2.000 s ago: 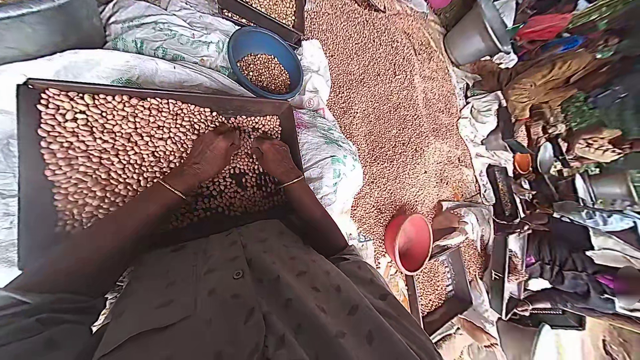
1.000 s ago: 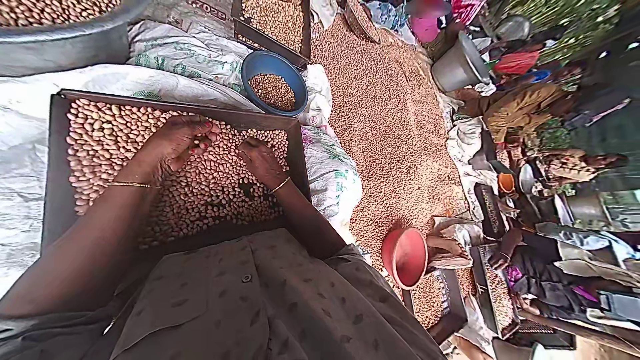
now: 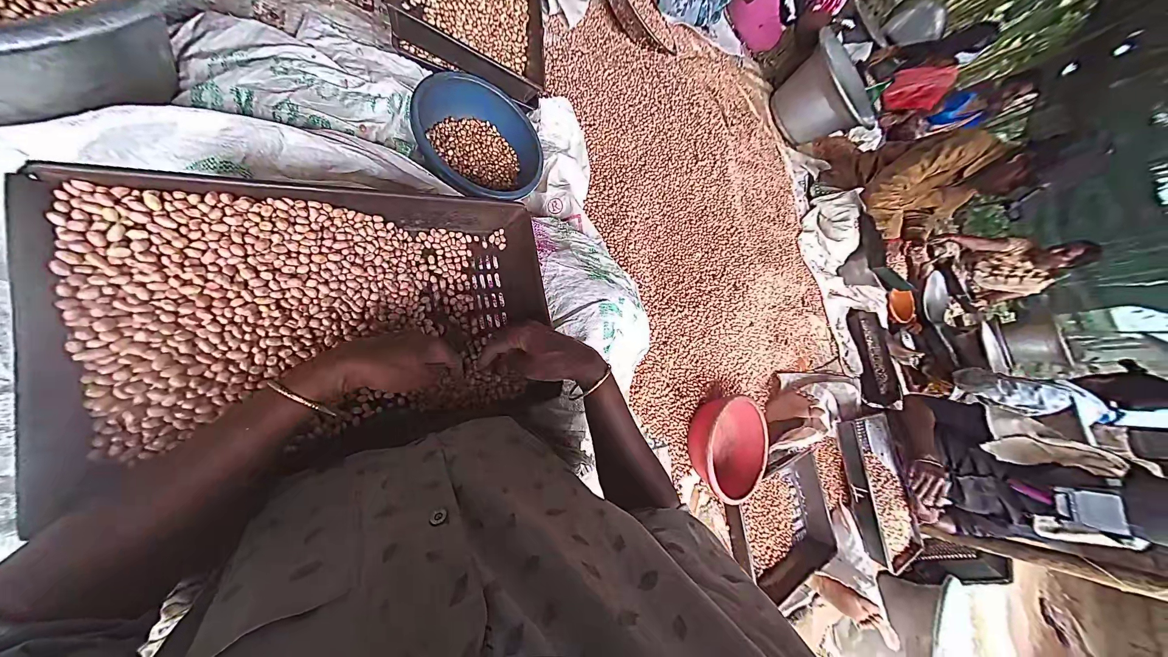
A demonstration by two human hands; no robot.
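A dark, shallow tray lies across my lap, spread with shelled peanuts. At its right end, part of the slotted floor shows bare. My left hand, with a thin bangle at the wrist, rests low among the peanuts near the tray's close edge. Just right of it, my right hand, also with a bangle, reaches in over the right end with curled fingers pointing down. The fingertips of both hands are close together and partly hidden in shadow, so whether they pinch any peanuts does not show.
A blue bowl of peanuts stands behind the tray on white sacks. Rightward spreads a wide layer of peanuts, with a red bowl at its near edge. Other people sit at far right beside similar trays and a metal pot.
My left hand, raised over the tray's middle one second ago, has come down and right beside my right hand. My right hand has moved closer to the tray's near right corner.
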